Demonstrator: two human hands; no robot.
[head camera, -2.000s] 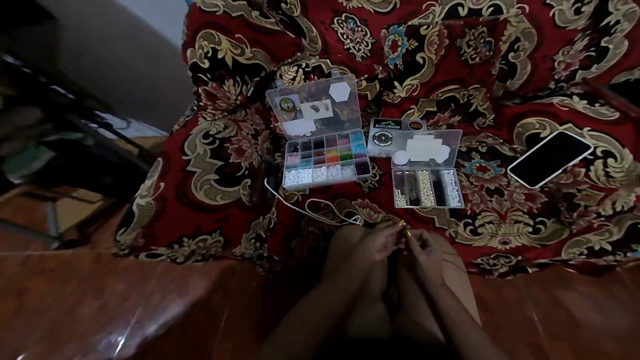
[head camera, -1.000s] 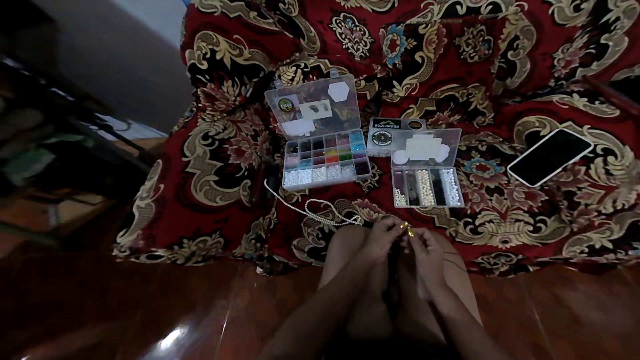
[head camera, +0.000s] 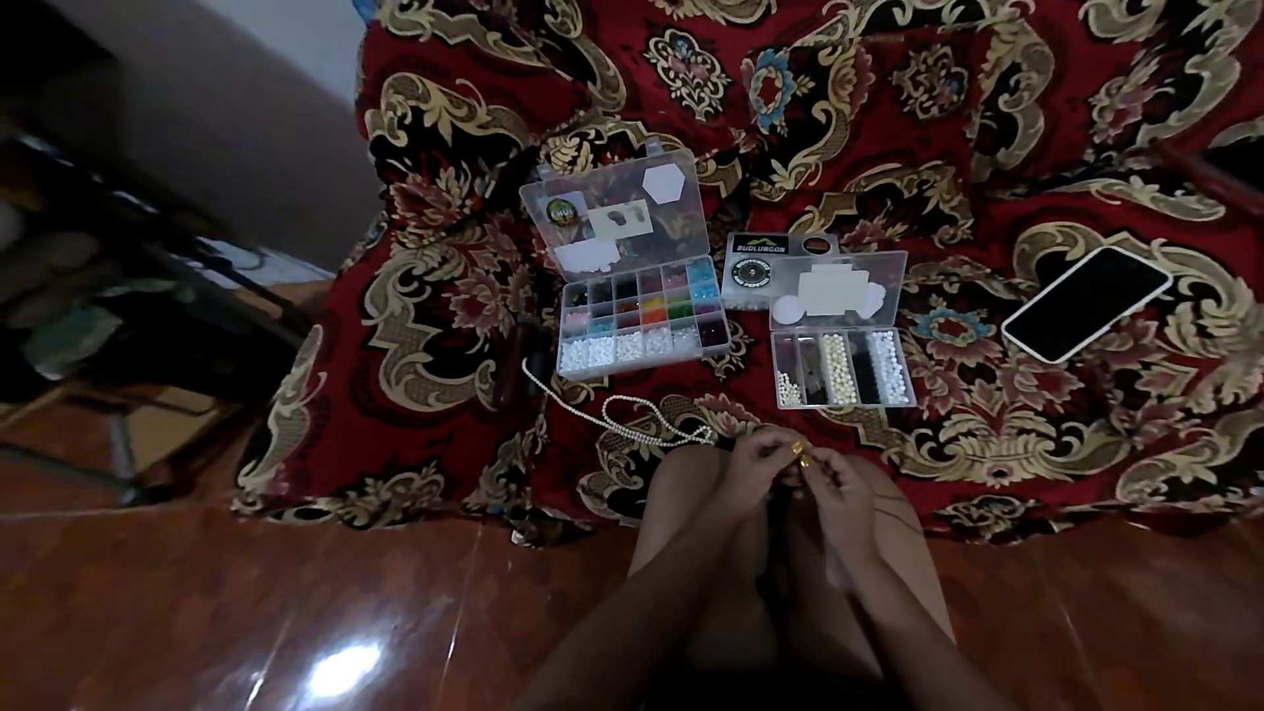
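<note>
Above my knees, my left hand (head camera: 762, 462) and my right hand (head camera: 834, 482) meet at the fingertips. Between them is a small shiny gold-coloured piece (head camera: 799, 452), pinched by both; its exact kind is too small to tell. Left of my hands a looped string of white beads (head camera: 632, 430) lies on the patterned cover. Beyond it stands an opened clear plastic bead organizer (head camera: 642, 361) with many-coloured and white beads. Nearer my right hand sits a smaller opened bead box (head camera: 844, 403) holding cream and white beads in some compartments.
A smartphone with a white edge (head camera: 1086, 303) lies at the right on the red floral sofa cover (head camera: 948, 434). Another clear case (head camera: 746, 267) with stickers sits behind the small box. A dark metal frame (head camera: 123, 449) stands at the far left, above the tiled floor (head camera: 375, 592).
My hands stay together over my knees, with small shifts of the fingers around the gold-coloured piece. The boxes, the bead string and the phone have not moved.
</note>
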